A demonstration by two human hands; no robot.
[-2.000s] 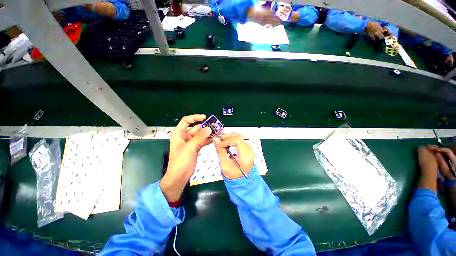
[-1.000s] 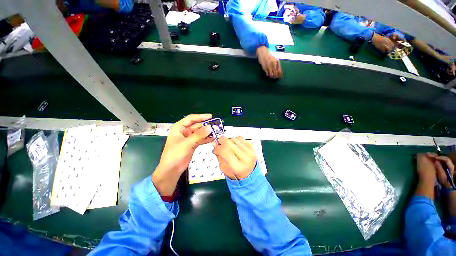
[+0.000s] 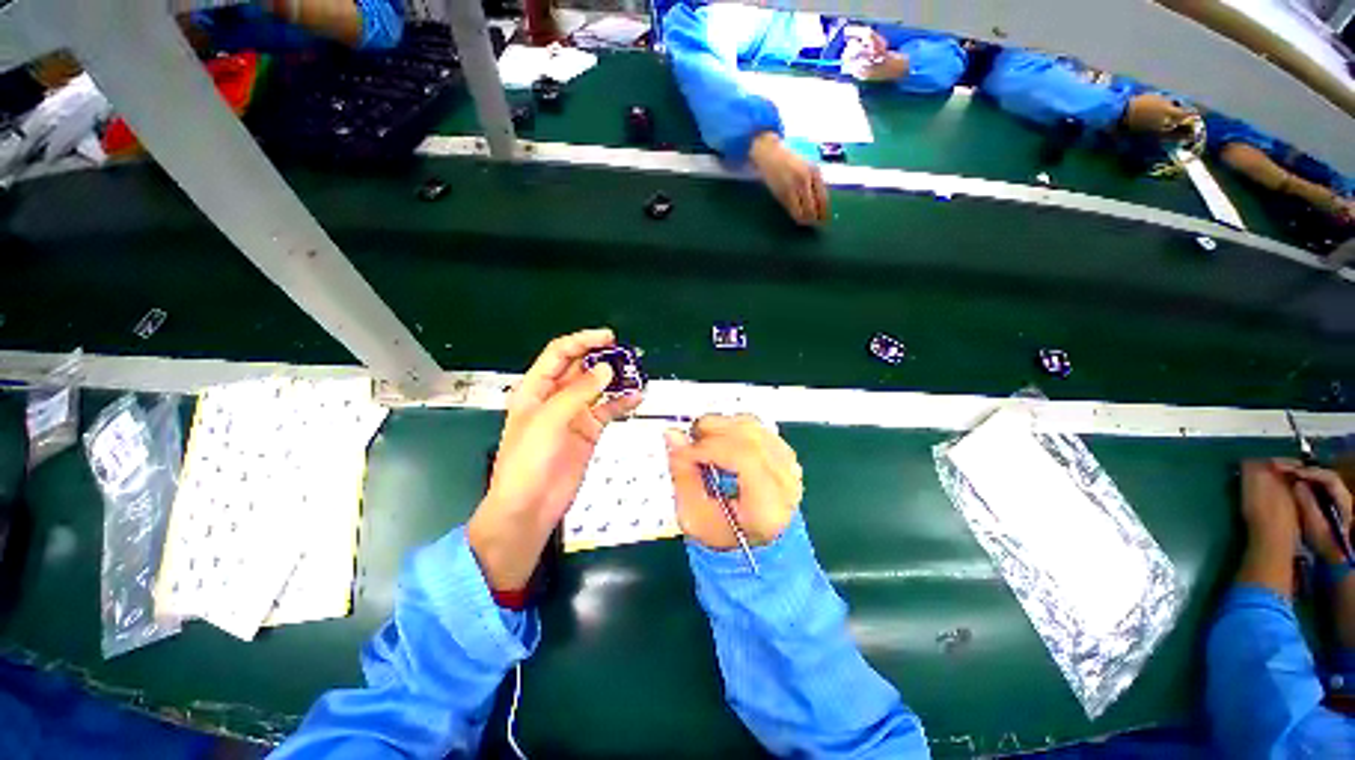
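My left hand (image 3: 538,446) holds a small dark housing (image 3: 614,374) with a pale rim between thumb and fingers, above the pale rail. My right hand (image 3: 743,478) holds thin tweezers (image 3: 736,532), whose rear end points down toward my wrist; their tips are too small to make out. My right hand is apart from the housing, lower and to its right. The white adhesive sheet (image 3: 617,498) with small grey marks and a yellow edge lies under and between my hands, partly hidden by them.
Spare sheets (image 3: 268,498) and clear bags (image 3: 137,520) lie at left. A bagged sheet (image 3: 1063,549) lies at right. Housings (image 3: 886,349) sit spaced on the green conveyor (image 3: 520,267) beyond the rail (image 3: 847,404). A white post (image 3: 253,208) slants at left. Another person's hands (image 3: 1290,512) are far right.
My right hand has moved away from the housing, down and to the right, with the tweezers. My left hand has tilted the housing. Units on the belt have shifted right in view.
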